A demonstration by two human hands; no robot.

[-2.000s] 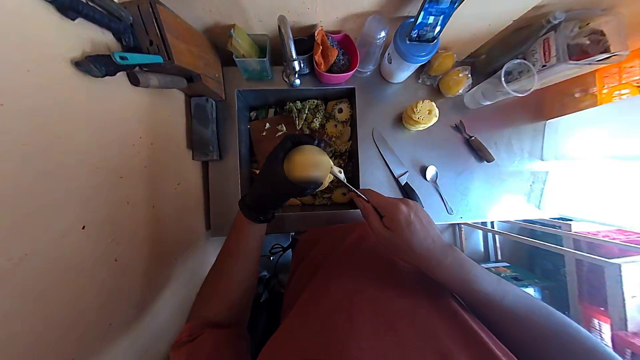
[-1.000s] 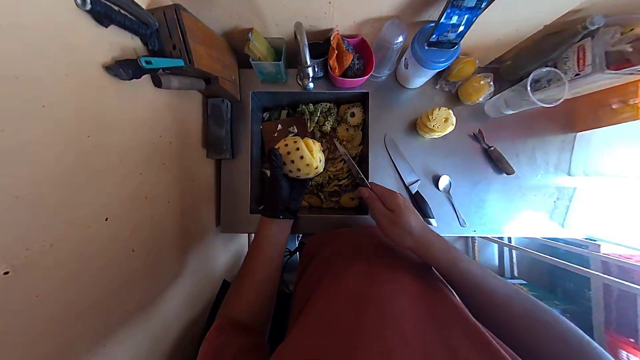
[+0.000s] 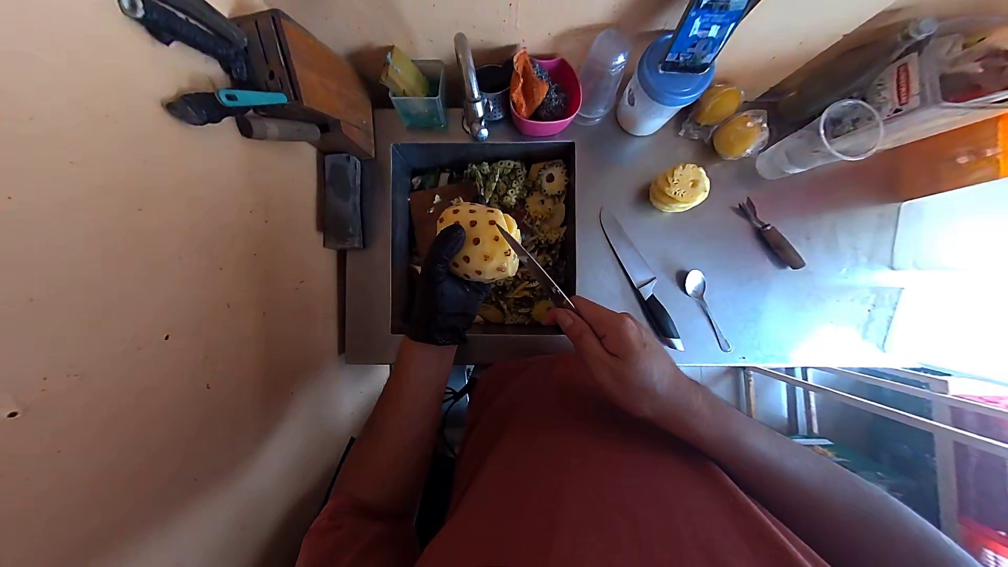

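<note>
My left hand (image 3: 445, 295), in a black glove, holds a peeled pineapple (image 3: 479, 244) dotted with brown eyes above the sink. In my bare right hand (image 3: 618, 350) is a small knife (image 3: 539, 272), its blade tip at the upper right part of the pineapple. Below them, pineapple peels and cut ends (image 3: 524, 197) fill much of the sink (image 3: 483, 150). Carved yellow pineapple slices (image 3: 680, 188) lie stacked on the steel counter, and a larger black-handled knife (image 3: 642, 279) rests to the right of the sink. My left fingertips are partly hidden by the fruit.
A faucet (image 3: 470, 87) rises behind the sink, beside a pink container (image 3: 563, 98) with scourers. On the counter are a spoon (image 3: 707, 309), a wooden-handled tool (image 3: 772, 234), a blue-lidded container (image 3: 657, 90) and a clear cup (image 3: 819, 140). A wooden knife block (image 3: 327, 71) stands at left.
The pineapple has turned in my left hand, its dotted side now facing up. The small knife, whose blade was beside the fruit one second ago, now reaches over its edge.
</note>
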